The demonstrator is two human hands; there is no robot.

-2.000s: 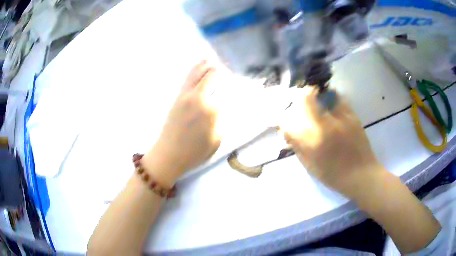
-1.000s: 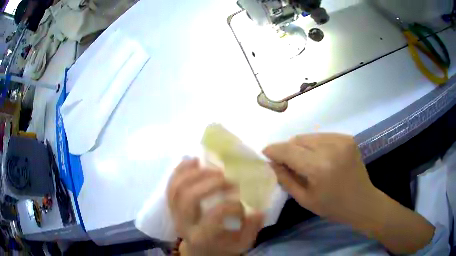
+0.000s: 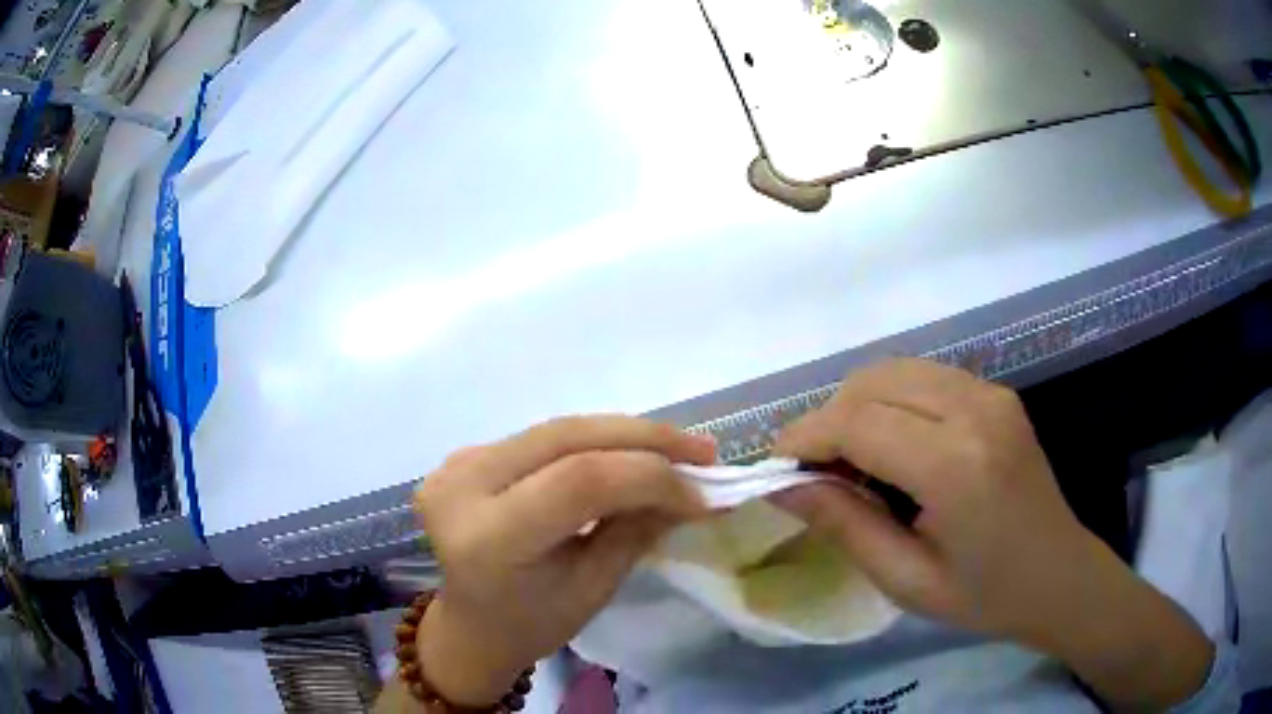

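A white fabric piece (image 3: 670, 624) with a pale yellow inner layer (image 3: 816, 583) hangs between my hands, in front of the table's edge. My left hand (image 3: 558, 523) pinches its folded upper edge (image 3: 746, 481) between thumb and fingers. My right hand (image 3: 949, 488) pinches the same edge a little to the right. The fabric's lower part hangs open below, with the yellow layer showing inside a rounded opening. Some right fingertips are hidden by the fold.
White cut fabric (image 3: 300, 161) lies on the tabletop at left. The machine bed (image 3: 963, 98) is at upper right, with yellow-and-green-handled scissors (image 3: 1202, 133) beside it. A grey vented box (image 3: 59, 349) stands far left. A slatted tray (image 3: 321, 672) is low at left.
The view has shifted, so the machine bed sits higher. My left hand has turned and now pinches the folded edge beside my right hand. The fabric's opening now hangs below the fingers.
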